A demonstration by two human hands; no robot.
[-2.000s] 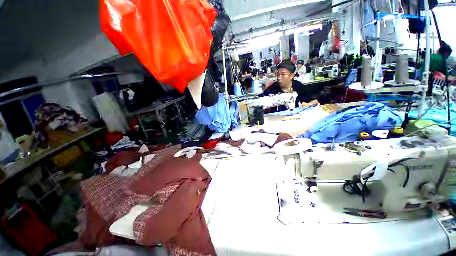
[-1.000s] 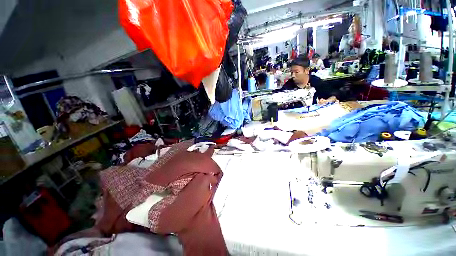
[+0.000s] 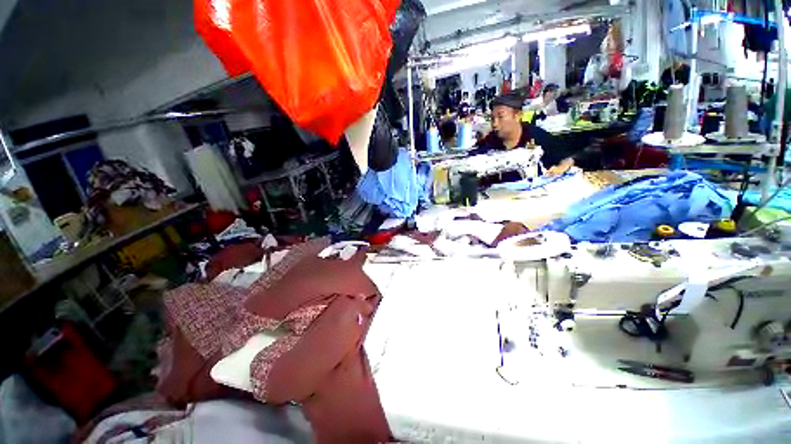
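Note:
Neither of my hands is in the picture. A tweed garment piece (image 3: 204,310) with smooth reddish-brown lining (image 3: 325,347) lies in folds over the left edge of the white machine table (image 3: 434,347). A pale rounded piece (image 3: 238,362) shows between its folds. The sewing machine (image 3: 624,277) stands on the right of the table, with a white tape roll (image 3: 533,246) on the left end of its head. Thread snips (image 3: 656,371) lie on the machine bed. No cloth shows under the needle area, which is washed out by glare.
An orange-red plastic bag (image 3: 303,65) hangs above the table. Blue garment pieces (image 3: 646,206) are heaped behind the machine. A person (image 3: 520,139) sits at another machine beyond. Thread cones (image 3: 675,113) stand at the back right. A cloth-laden side table (image 3: 113,234) is at left.
The view has swung left since the first frame, so the machine and garment show further right, then shifted back slightly. The garment lies much the same. The person behind has turned their head a little.

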